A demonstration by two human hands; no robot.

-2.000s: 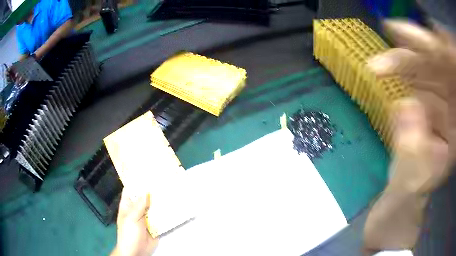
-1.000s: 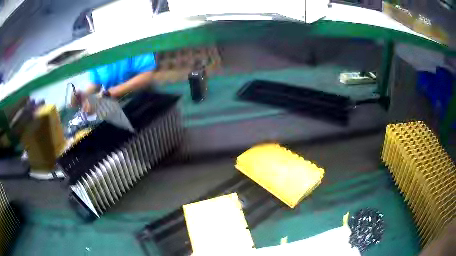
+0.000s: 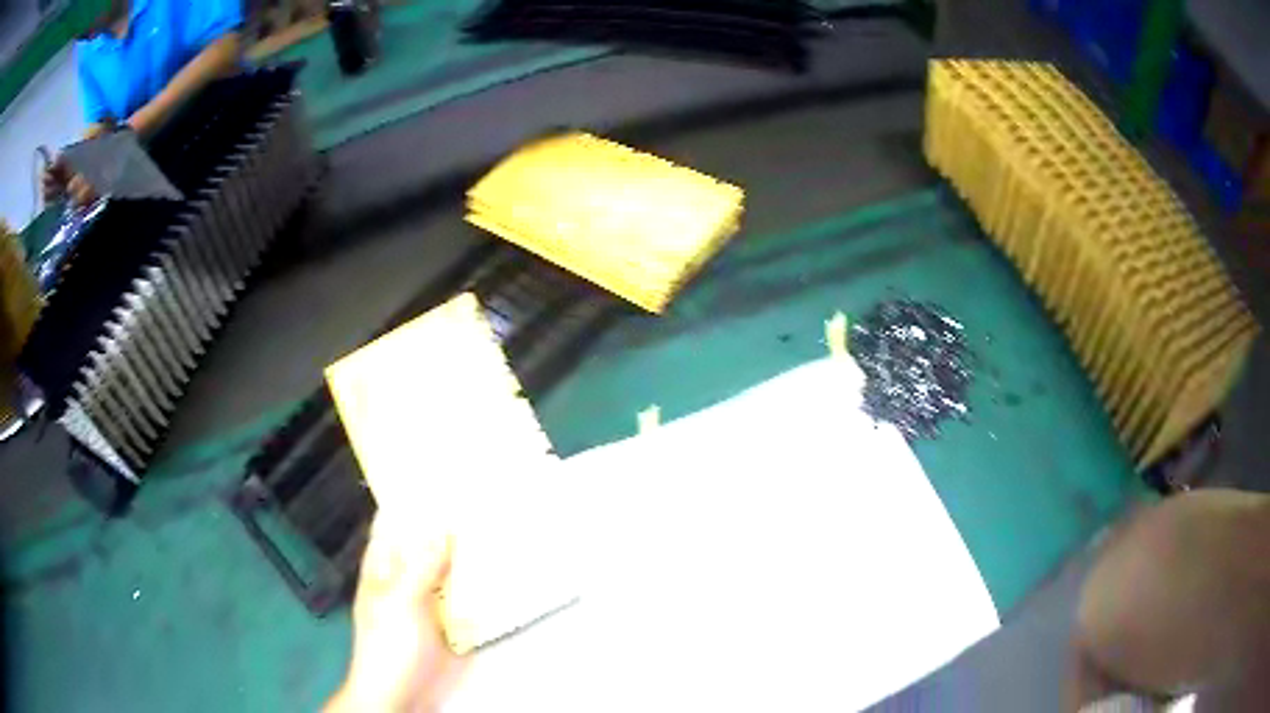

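My left hand (image 3: 397,599) holds a yellow PCB panel (image 3: 453,460) by its near left edge. The panel's far part lies over a black rack (image 3: 300,488) and its near part over the white foam sheet (image 3: 724,571), where glare washes out detail. My right hand (image 3: 1184,599) is blurred and cut off at the lower right edge; its fingers cannot be made out. A heap of small black components (image 3: 915,365) lies at the sheet's far right corner. A stack of yellow panels (image 3: 613,209) rests on the rack's far end.
A rack of upright yellow boards (image 3: 1086,237) stands at right. A rack of pale boards (image 3: 188,300) stands at left, with a person in blue (image 3: 160,63) behind it. Another black rack (image 3: 655,25) lies at the back. Yellow tape strips (image 3: 837,334) edge the sheet.
The view tilted up, then came back down. My right hand has moved from in front of the yellow rack to the lower right edge. My left hand still holds the panel.
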